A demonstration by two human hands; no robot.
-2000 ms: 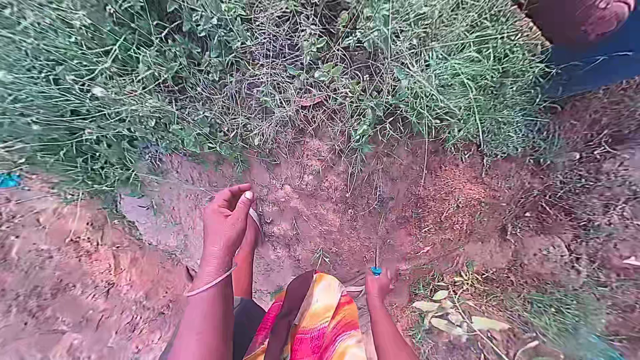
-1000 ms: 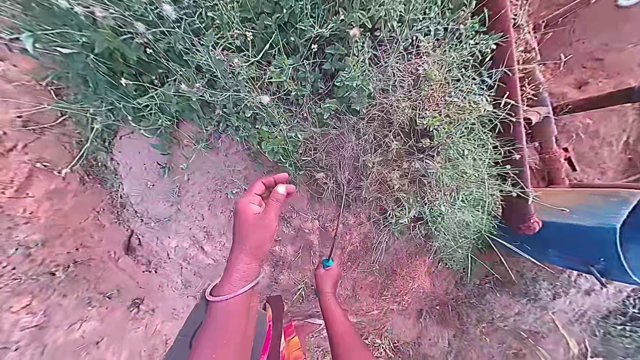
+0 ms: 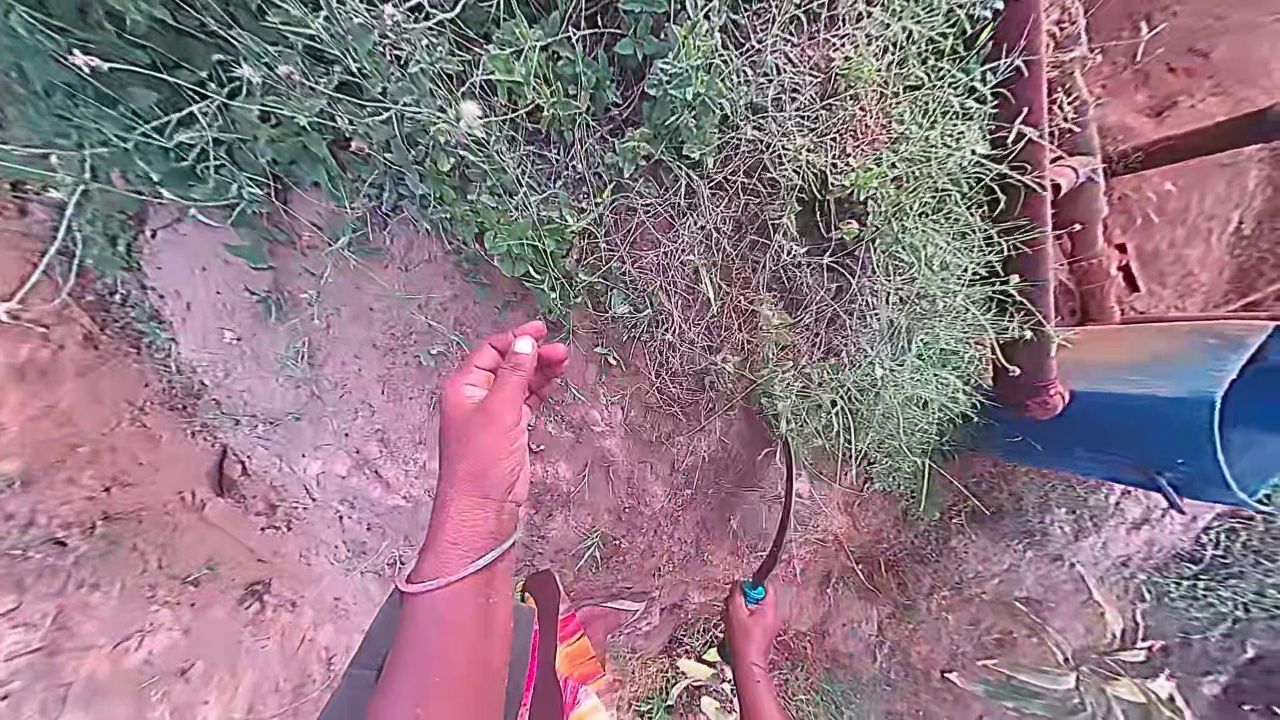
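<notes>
My left hand (image 3: 495,410), with a pale bangle (image 3: 460,572) at the wrist, is raised over bare soil just below the weeds. Its fingers are bent toward the thumb, and nothing is plainly visible between them. Lower and to the right, my right hand (image 3: 752,625) is closed around the handle of a sickle (image 3: 783,510). The handle has a turquoise end, and the dark curved blade points up, its tip hidden at the lower edge of the grass (image 3: 870,380).
A blue pipe or drum (image 3: 1120,410) lies at the right beside a rusty upright metal pipe (image 3: 1025,200). Dense green weeds (image 3: 400,120) fill the top. Reddish soil (image 3: 130,560) spreads at the left; dry leaves (image 3: 1060,680) lie lower right.
The view has shifted, bringing more of the blue object and metal pipes in. My right hand with the sickle has moved away from my left hand since one second ago.
</notes>
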